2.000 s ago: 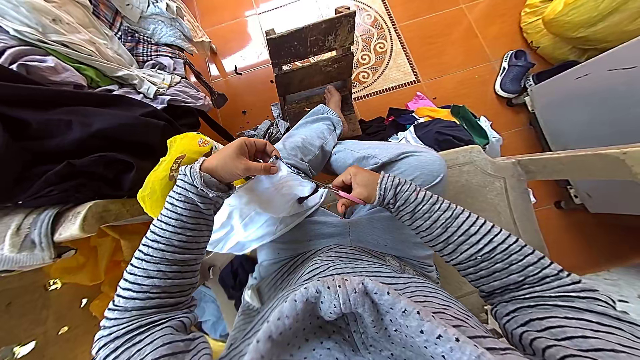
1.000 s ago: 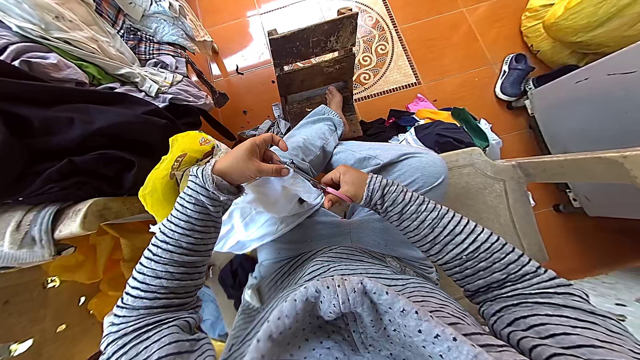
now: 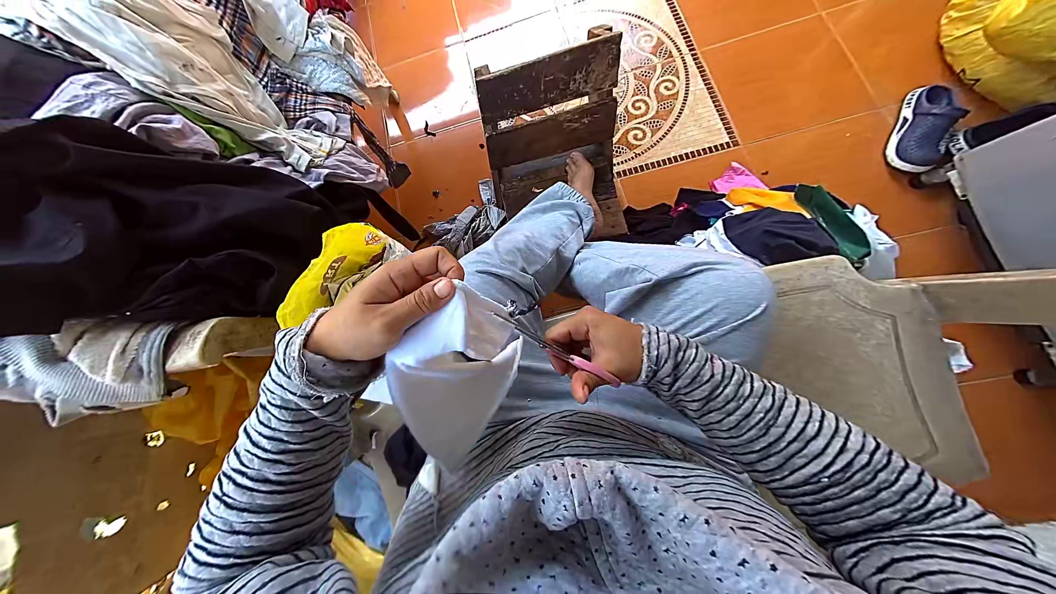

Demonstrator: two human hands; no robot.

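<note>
My left hand (image 3: 388,309) pinches the upper edge of a piece of white cloth (image 3: 450,375), which hangs down over my lap in a folded, pointed shape. Pink-handled scissors (image 3: 587,365) are in my right hand (image 3: 596,351), with fingers around the handles. Their blades point up and left and reach the cloth's right edge; whether they are parted is hard to tell. A small dark bit (image 3: 518,308) lies at the blade tips. Beneath the cloth are my legs in light blue jeans (image 3: 668,293).
Piled clothes (image 3: 148,223) and a yellow bag (image 3: 338,268) are at left. A wooden step piece (image 3: 549,103) stands ahead under my foot. More clothes (image 3: 775,231) lie on the tiled floor by a plastic chair (image 3: 858,355); a dark shoe (image 3: 924,128) is at right.
My left hand has risen to the cloth's top edge, and the cloth now hangs folded lower from it. My right hand has moved slightly, still on the scissors.
</note>
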